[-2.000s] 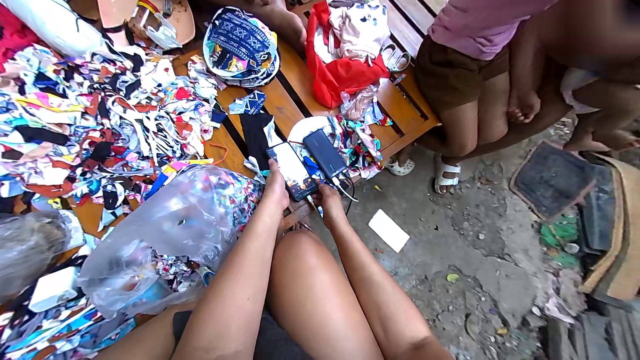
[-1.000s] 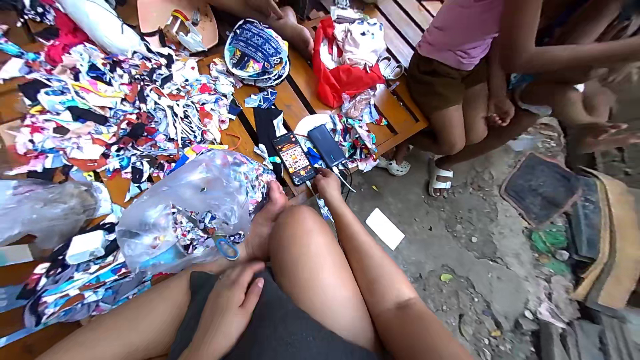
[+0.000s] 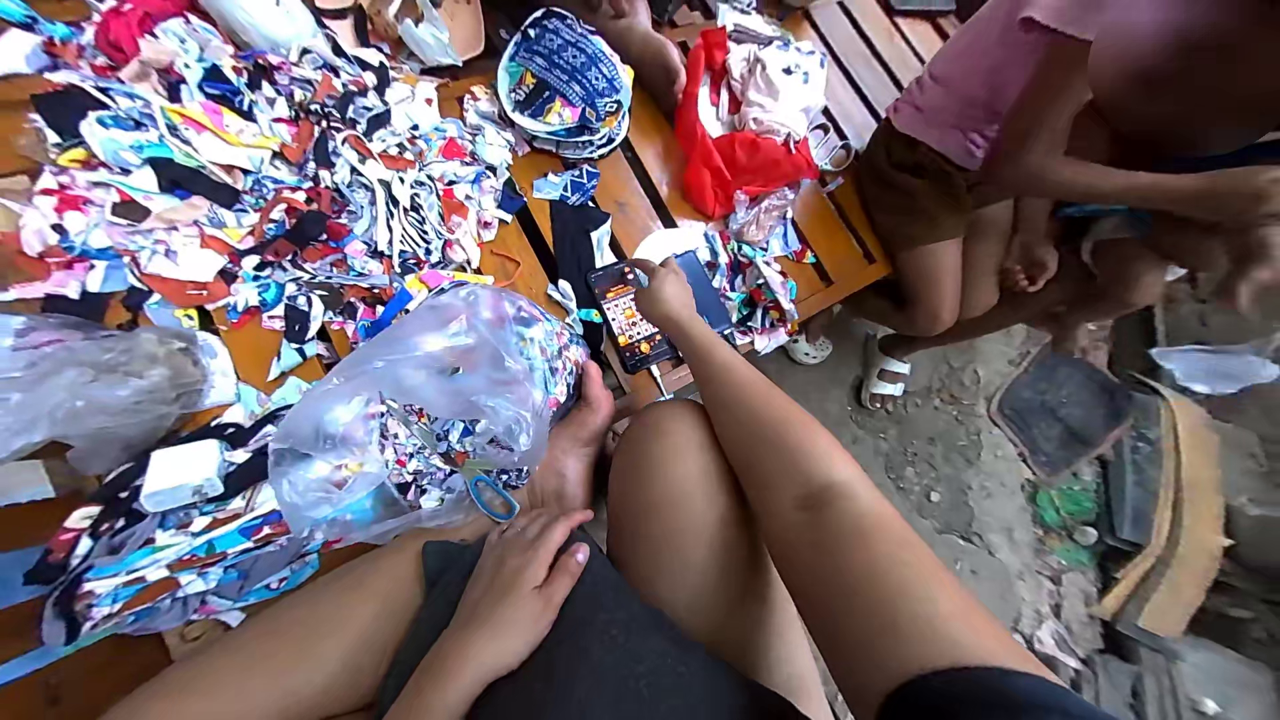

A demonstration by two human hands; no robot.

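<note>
My right hand is over the upper right edge of a smartphone, a finger at its lit screen. The phone lies on the slatted wooden platform with a white cable at its lower end. A dark flat case or device lies partly under my right hand. My left hand rests on the dark shorts on my lap, fingers slightly apart, holding nothing. Near it, blue-handled scissors lie at a clear plastic bag of small fabric scraps. Whether my right hand grips anything is unclear.
A large heap of fabric scraps covers the platform's left. A patterned cloth bag and a red cloth lie farther back. Other people sit at the right. A white charger-like block lies at left; cardboard lies on the ground.
My left hand has left the phone and lies on my lap. The phone was between both hands and now rests on the platform. My right hand has moved from its lower end to its upper part.
</note>
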